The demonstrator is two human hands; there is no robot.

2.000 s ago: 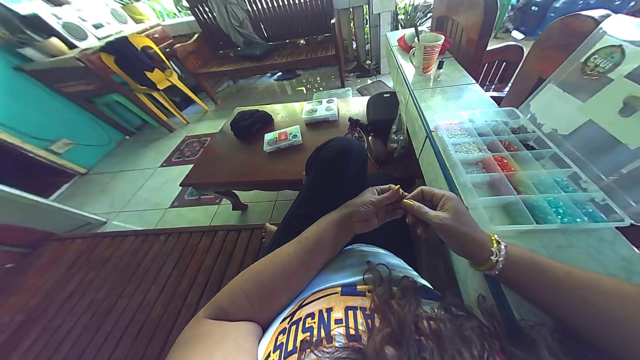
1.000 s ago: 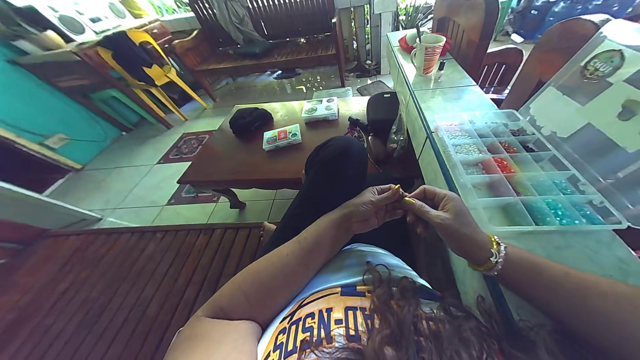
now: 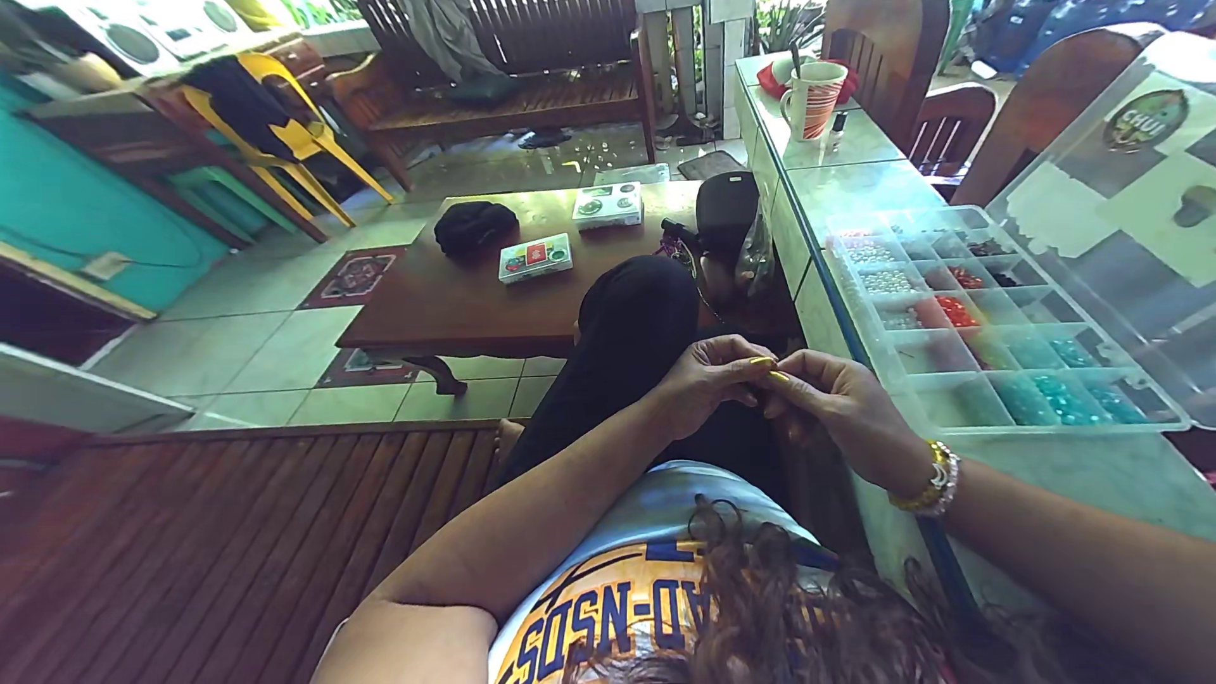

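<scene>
My left hand [image 3: 714, 380] and my right hand [image 3: 836, 399] meet fingertip to fingertip above my lap, thumbs and index fingers pinched together. Whatever lies between the fingertips is too small to make out. Bracelets circle my right wrist. To the right, on the tiled counter, a clear plastic compartment box [image 3: 936, 408] stands with its lid raised. Its compartments hold red beads [image 3: 955, 312], turquoise beads [image 3: 1064, 399], whitish beads [image 3: 885, 281] and some dark ones. My right hand is nearest to this box and does not touch it.
A wooden coffee table [image 3: 427, 318] ahead bears two small plastic boxes [image 3: 537, 258] [image 3: 608, 205] and a black cloth item [image 3: 475, 228]. A striped mug [image 3: 813, 100] and a small bottle [image 3: 838, 131] stand on the counter's far part. A slatted wooden bench [image 3: 218, 551] extends at lower left.
</scene>
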